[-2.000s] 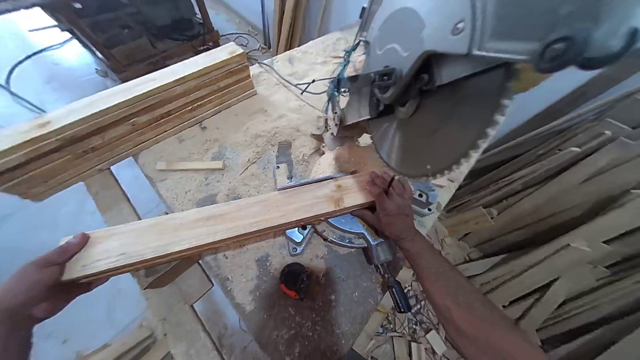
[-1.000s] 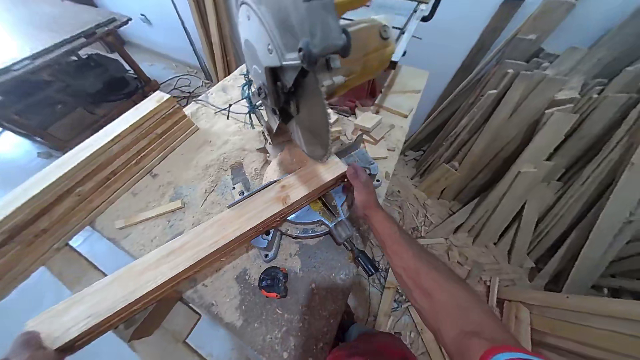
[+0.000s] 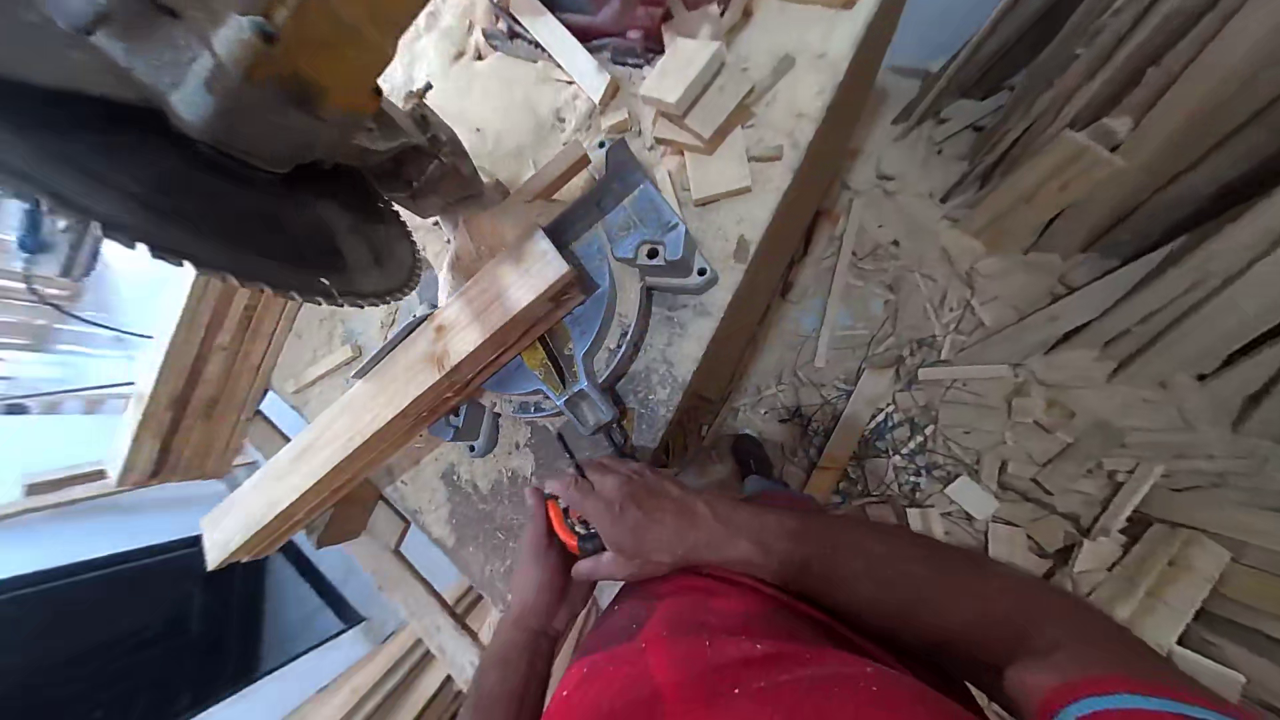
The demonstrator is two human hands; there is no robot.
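A tape measure with an orange and black case [image 3: 572,528] is between my two hands close to my body. My left hand [image 3: 545,570] grips its left side; my right hand [image 3: 640,515] is wrapped over its right side, with a thin dark pencil-like stick [image 3: 570,452] standing out by the fingers. Beyond them a stack of pine boards [image 3: 400,390] lies slanted across the base of a miter saw [image 3: 610,290], untouched by either hand. The raised toothed saw blade [image 3: 230,200] hangs at the upper left, clear of the boards.
Short wood offcuts [image 3: 718,165] and sawdust lie on the bench behind the saw base. More stacked boards [image 3: 200,370] are at the left. Long planks [image 3: 1100,150] lean at the right, above a floor strewn with wood scraps [image 3: 1060,450].
Both hands have left the board stack and come together on the tape measure, which lay on the bench earlier. The boards stay on the saw base. The view has shifted strongly.
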